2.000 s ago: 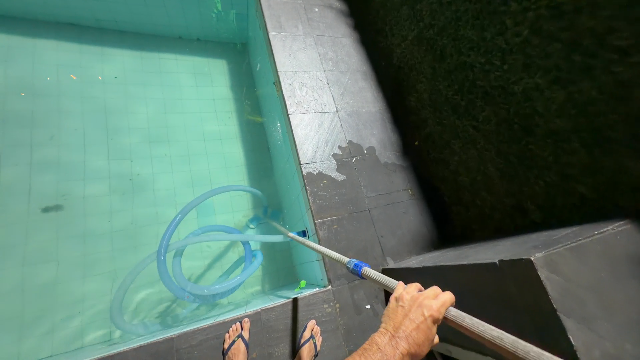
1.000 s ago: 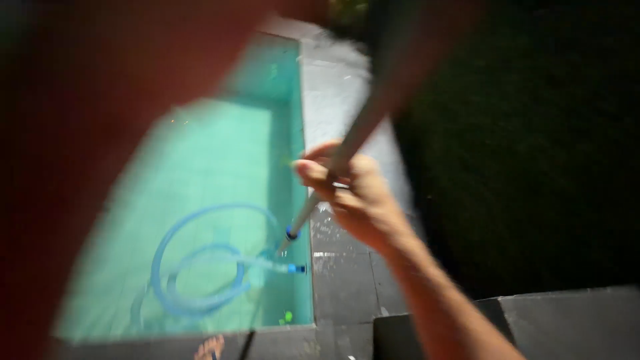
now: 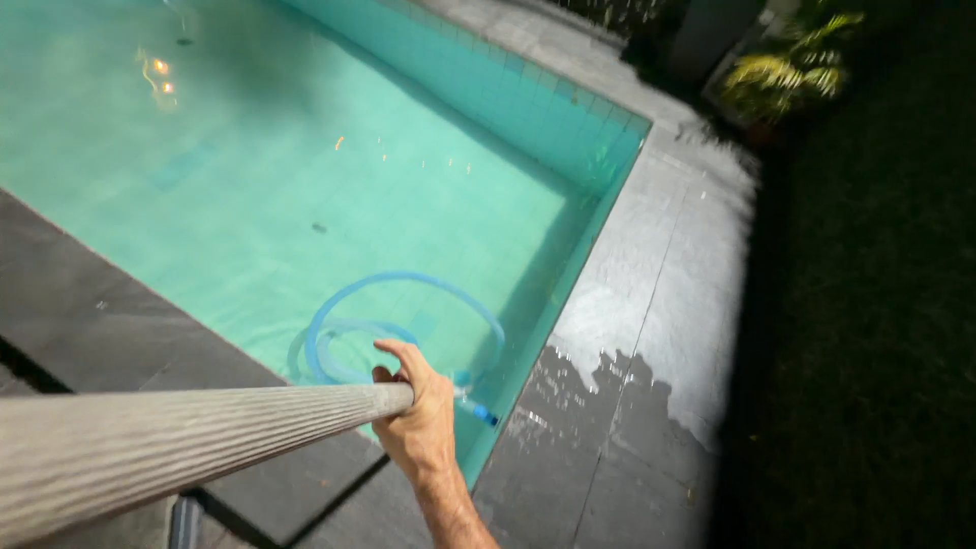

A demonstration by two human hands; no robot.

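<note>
My right hand [image 3: 415, 415] is wrapped around a ribbed metal pole [image 3: 198, 438], which runs large from the lower left edge to the hand. One finger sticks out above the pole; the pole's far part is hidden behind the hand. Beyond it, a light blue pool hose [image 3: 396, 276] lies in loops in the water, near the corner of the tiled pool. A blue hose end [image 3: 484, 414] is at the right pool wall. My left hand is out of view.
Dark stone coping [image 3: 610, 427], partly wet, borders the pool on the right. More dark paving [image 3: 91, 305] with black gaps lies at the left and below. A dark hedge or grass area [image 3: 877, 328] is at the right, with a leafy plant [image 3: 785, 80] at the top right.
The pole has swung from the lower right over to the lower left, with my right hand still on it. The view has turned and now shows more of the pool.
</note>
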